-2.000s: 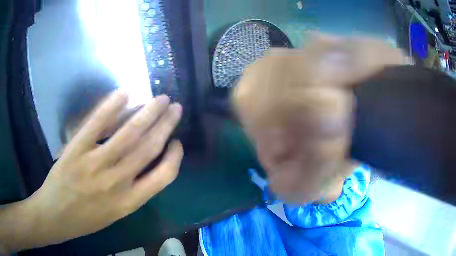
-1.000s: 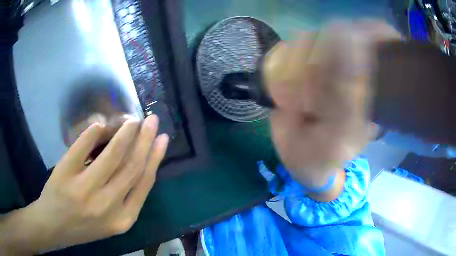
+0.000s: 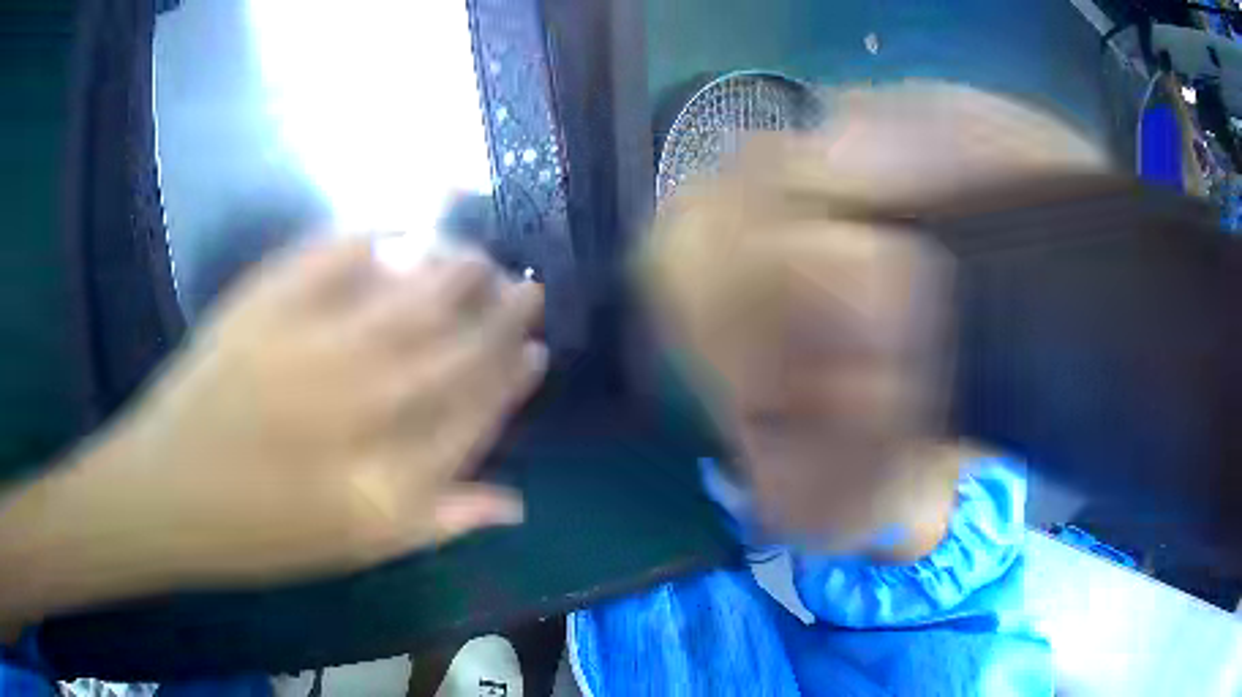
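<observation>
The flat device unit (image 3: 218, 150) with a large reflective silver area lies in a black tray (image 3: 599, 164) at the left. A dark strip with small shiny parts (image 3: 524, 123) runs along its right side. My left hand (image 3: 354, 395), blurred, is over the lower end of the unit, fingers spread; whether it touches is unclear. My right hand (image 3: 831, 313), blurred, is closed around the thick dark electric screwdriver (image 3: 1103, 354), right of the tray. The screwdriver's tip is hidden or lost in blur. The round perforated screw plate (image 3: 715, 130) is partly hidden behind my right hand.
The dark green bench (image 3: 613, 477) lies under the tray, its front edge curving below. A small pale speck (image 3: 873, 44) is on the bench at the top. A bright white surface (image 3: 1131, 620) is at the lower right. A blue object (image 3: 1160, 136) stands at the upper right.
Since one second ago, the unit and tray appear further right in view. My right hand and the screwdriver have moved left and cover more of the plate; the black nose over the plate no longer shows.
</observation>
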